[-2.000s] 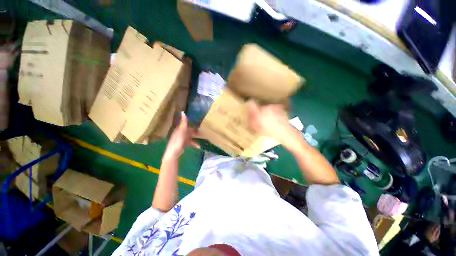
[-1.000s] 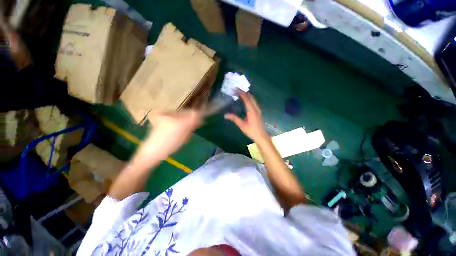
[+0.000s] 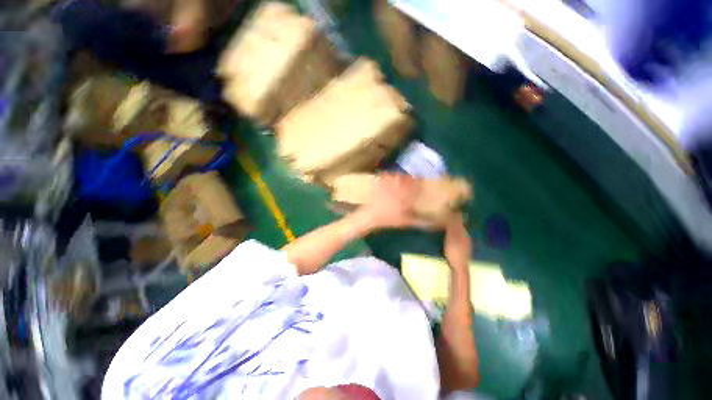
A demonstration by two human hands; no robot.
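Observation:
The frame is blurred. A small brown carton (image 3: 439, 197) is held level above the green bench, just in front of a carton stack. My left hand (image 3: 393, 201) grips it near its middle, fingers over its face. My right hand (image 3: 457, 236) is at its right end, with the fingers partly hidden by the board. A stack of flat cartons (image 3: 347, 121) lies at the left, with a second stack (image 3: 273, 58) behind it. White slips (image 3: 422, 159) lie just beyond the held carton.
A pale yellow strip (image 3: 500, 289) lies by my right forearm, with a dark round pad (image 3: 498, 230) beyond. A pale shelf edge (image 3: 609, 105) runs along upper right. A black housing (image 3: 652, 328) is at right. A blue trolley (image 3: 117, 176) and open carton (image 3: 204, 219) are at left.
The view has swung right. My left hand has come from the stack and now holds a carton. My right hand has left the slips and is at the carton's right end.

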